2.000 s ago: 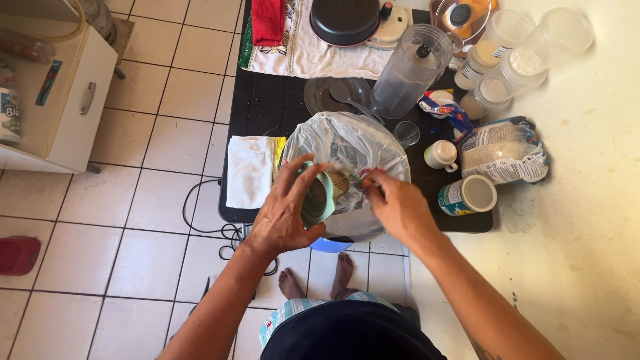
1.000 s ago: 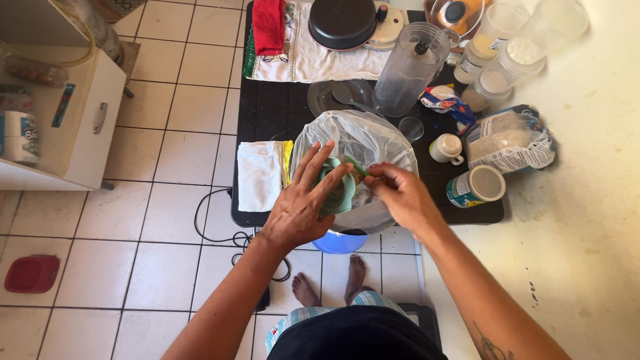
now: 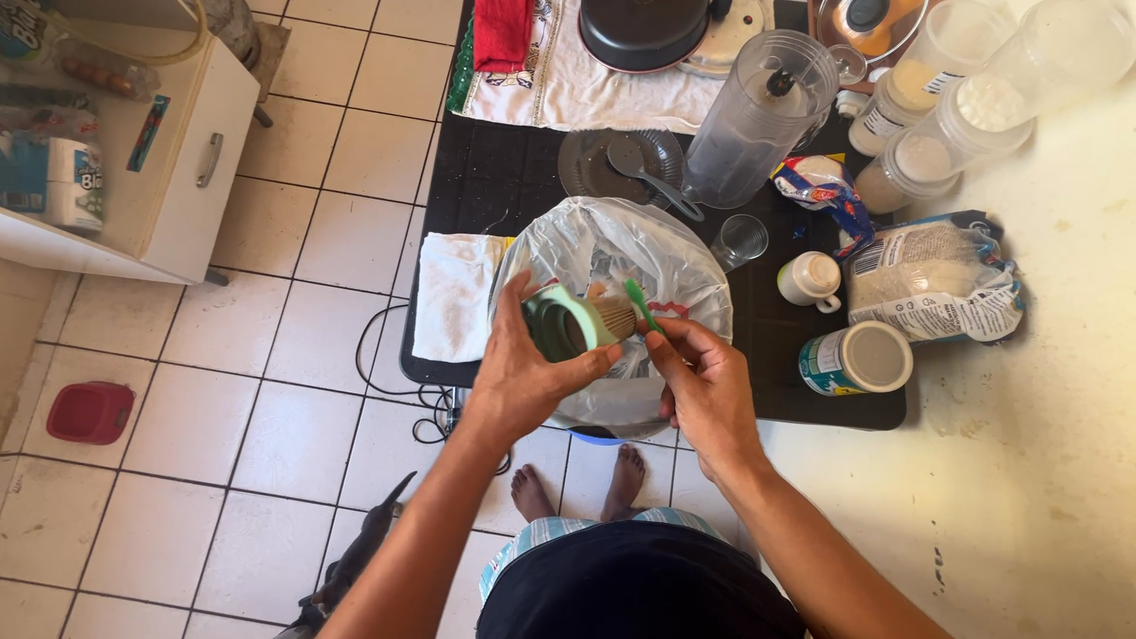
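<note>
My left hand (image 3: 524, 373) grips a light green plastic holder (image 3: 564, 324) with a ribbed, brownish filter-like part (image 3: 614, 319) pointing right. It is tilted, with its round opening toward the left. My right hand (image 3: 706, 382) pinches a small green brush (image 3: 641, 303), its head up beside the ribbed part; whether they touch is not clear. Both hands are over a bin lined with a translucent plastic bag (image 3: 577, 222), which has scraps inside.
On the black table (image 3: 497, 169) are a white cloth (image 3: 457, 297), a dark glass plate (image 3: 586, 169) with a grey spoon (image 3: 657, 182), a clear tall container (image 3: 754, 124), a glass (image 3: 741, 241), a white mug (image 3: 809, 280) and a can (image 3: 856, 358). A cat (image 3: 359, 555) is on the floor.
My left hand has turned the green holder, so its ribbed part now shows to the right. A cat has come into view at the lower left.
</note>
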